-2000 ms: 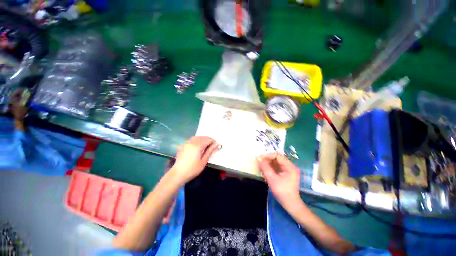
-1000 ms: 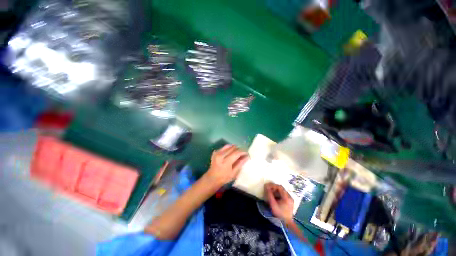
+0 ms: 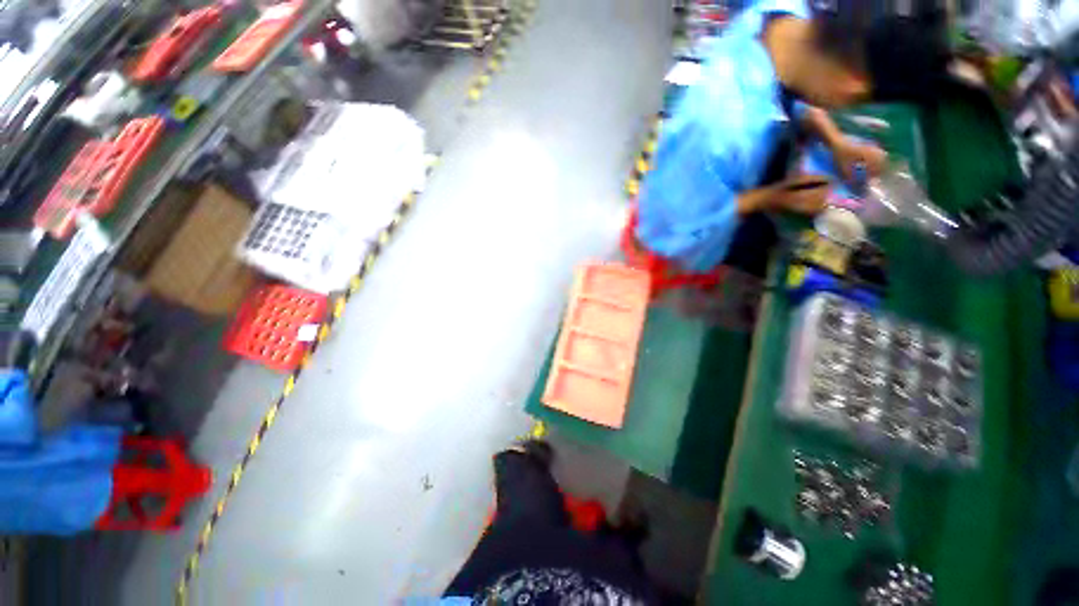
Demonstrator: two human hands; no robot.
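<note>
Neither of my hands is in the picture; only a bit of blue sleeve shows at the bottom edge. On the green bench at the right, a clear blister tray [image 3: 882, 376] holds rows of dark silver assemblies. A loose heap of assemblies [image 3: 842, 491] lies just below the tray. A solder spool [image 3: 775, 552] with silver wire stands near the bench edge. Another heap of small metal parts [image 3: 897, 587] is cut off by the bottom edge.
A divided red plastic tray [image 3: 600, 343] lies below the bench. A worker in a blue smock [image 3: 708, 142] sits at the bench ahead. A grey aisle floor [image 3: 456, 260] has yellow-black tape. Stacked white trays [image 3: 343, 178], a red crate [image 3: 277, 326] and a red stool [image 3: 154, 483] are left.
The view has swung left, from the work sheet to the aisle. My hands, the pale sheet and the blue soldering station have left the picture. The neighbouring worker and aisle have come in.
</note>
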